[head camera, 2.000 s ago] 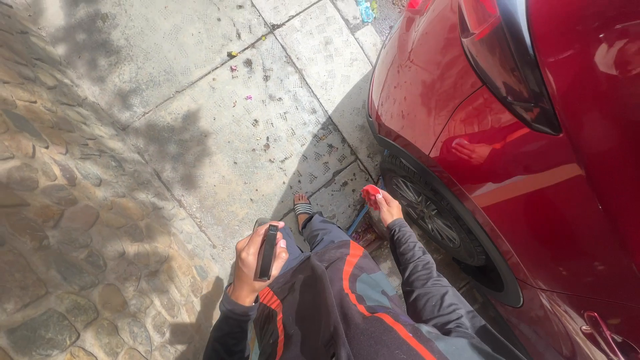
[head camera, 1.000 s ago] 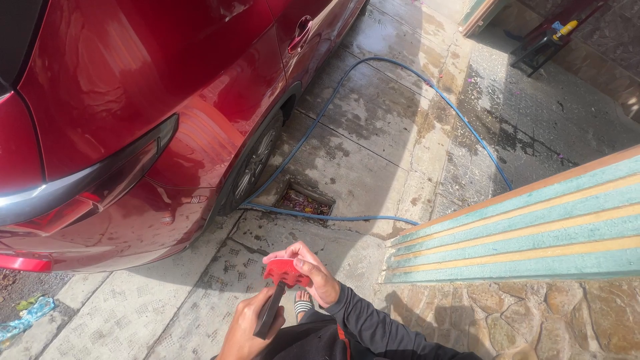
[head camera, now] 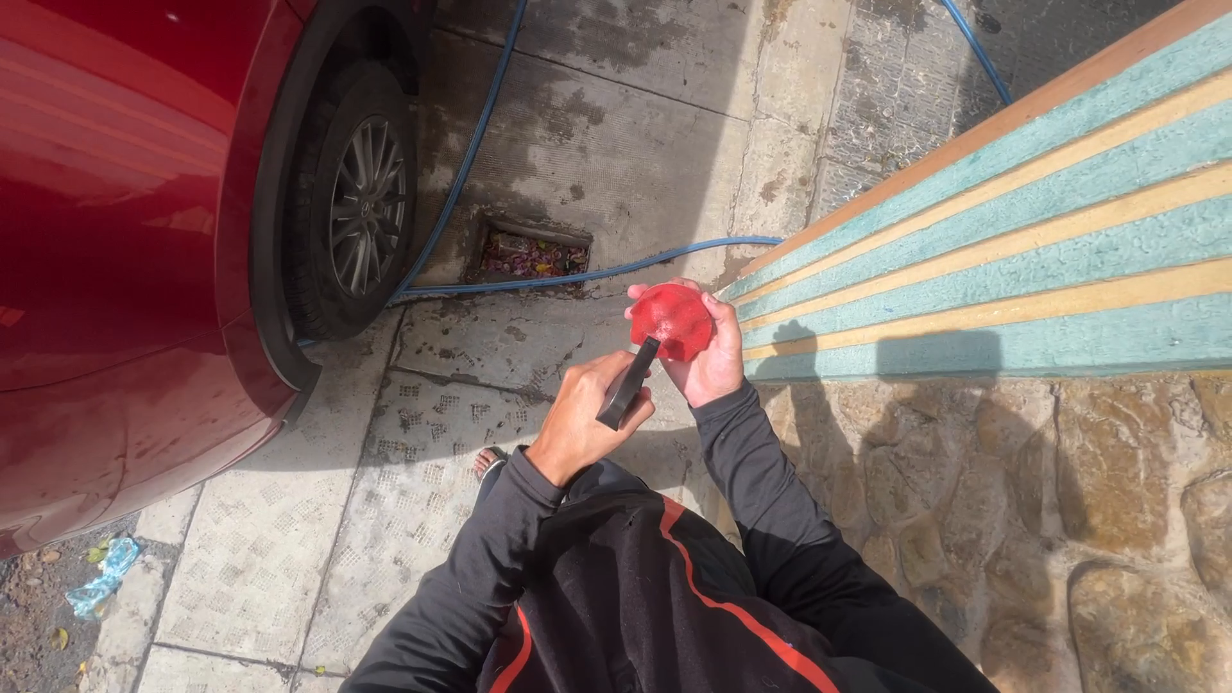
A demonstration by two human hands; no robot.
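My left hand (head camera: 589, 416) is closed around a black handle-like tool (head camera: 628, 383), whose upper end touches or overlaps the edge of a red scalloped disc, perhaps a sponge or pad (head camera: 672, 321). The disc rests in my right hand (head camera: 714, 364), with the thumb on its right edge and fingers behind it. Whether the black tool is joined to the disc I cannot tell. Both hands are in front of my body, close together, above the pavement.
A red car (head camera: 115, 250) with a dark wheel (head camera: 366, 207) stands at left. A blue hose (head camera: 568, 282) runs from the wheel past a leaf-filled drain opening (head camera: 534, 255). At right rises a striped painted wall (head camera: 1011, 226) above stonework (head camera: 1116, 462). Blue plastic litter (head camera: 104, 577) lies lower left.
The view has swung round strongly since two seconds ago. My hands, apart then with the black tool in the left and the red thing in the right, have come together.
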